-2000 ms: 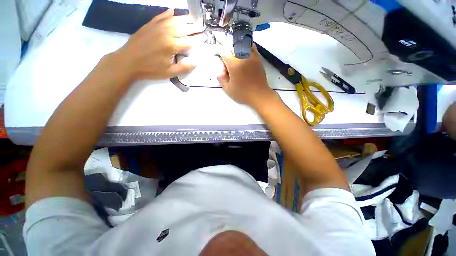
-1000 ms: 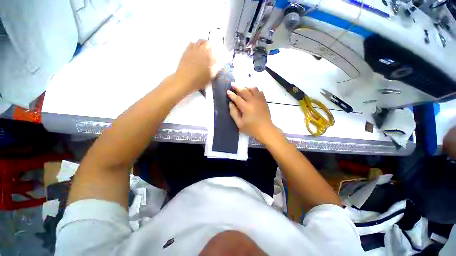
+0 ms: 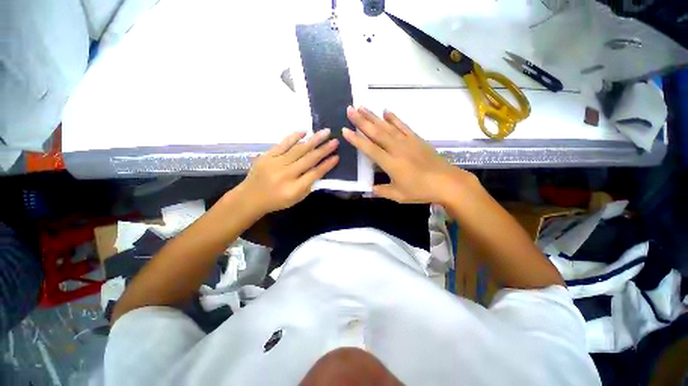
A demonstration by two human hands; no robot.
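A dark, slightly curved collar piece (image 3: 326, 75) lies lengthwise from the needle area to the table's front edge. White interlining (image 3: 365, 167) shows past its right side and near end, which hangs slightly over the edge. My left hand (image 3: 290, 172) lies flat with its fingertips on the left side of the near end. My right hand (image 3: 400, 154) lies flat with its fingertips on the right side. The thumbs are partly hidden or low by the edge. The presser foot area (image 3: 334, 13) is cut off at the top.
Yellow-handled shears (image 3: 483, 87) lie to the right, with black thread snips (image 3: 537, 73) beyond them. White scraps (image 3: 640, 113) lie at the table's right end. Pale sheets (image 3: 38, 68) hang at the left. Striped garment pieces (image 3: 622, 301) are heaped at lower right, and a red stool (image 3: 72, 260) stands lower left.
The view has tilted down, so the machine head is mostly out of frame. My left hand has moved from near the needle to the strip's near end. My right hand has also moved nearer the front edge.
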